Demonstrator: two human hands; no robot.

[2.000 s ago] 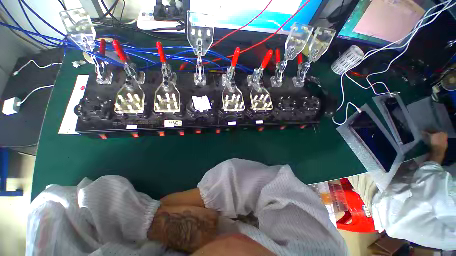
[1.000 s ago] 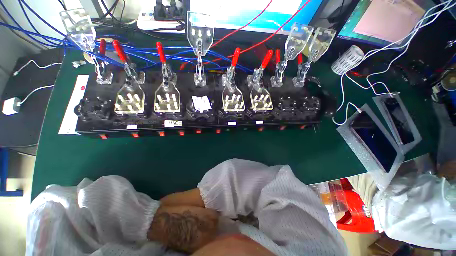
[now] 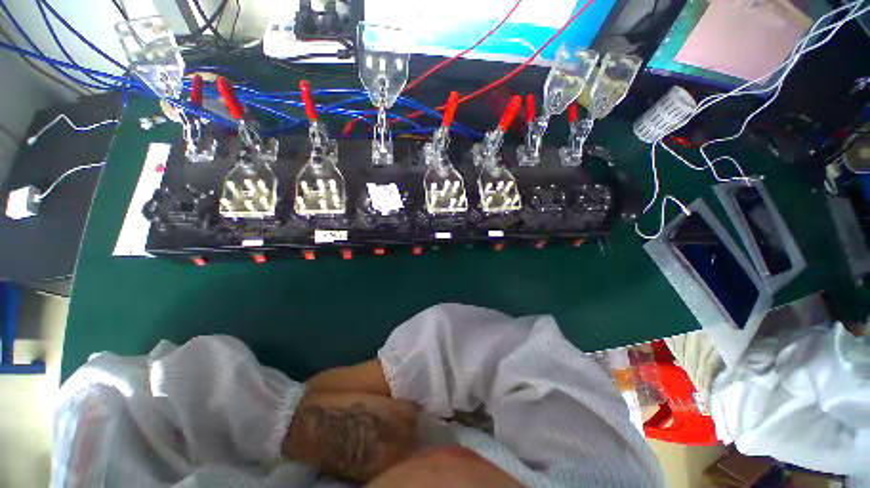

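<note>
My left hand point(image 3: 351, 437) lies low in the lap; its tattooed back or wrist shows and its fingers are hidden. Bare skin of my right hand or wrist point(image 3: 348, 378) shows behind it, mostly covered by the left. I cannot tell if either holds anything. The long black test fixture point(image 3: 382, 233) stands beyond them, untouched. Several clear press plates, such as this one point(image 3: 320, 191), are down on its stations. Others, such as the middle plate point(image 3: 383, 65), stand raised. A pale silvery module point(image 3: 384, 197) sits in the station below that raised plate.
Green mat point(image 3: 315, 295) lies under the fixture. Blue cables point(image 3: 334, 100) and a monitor point(image 3: 515, 29) are behind it. Two dark-screened devices point(image 3: 715, 272) with white cables lie at right. Another person's white sleeve point(image 3: 801, 396) and a red container point(image 3: 682, 410) are at lower right.
The other person's hand at right has left the area by the devices, and that sleeve has shifted. My hands and the fixture have not visibly moved.
</note>
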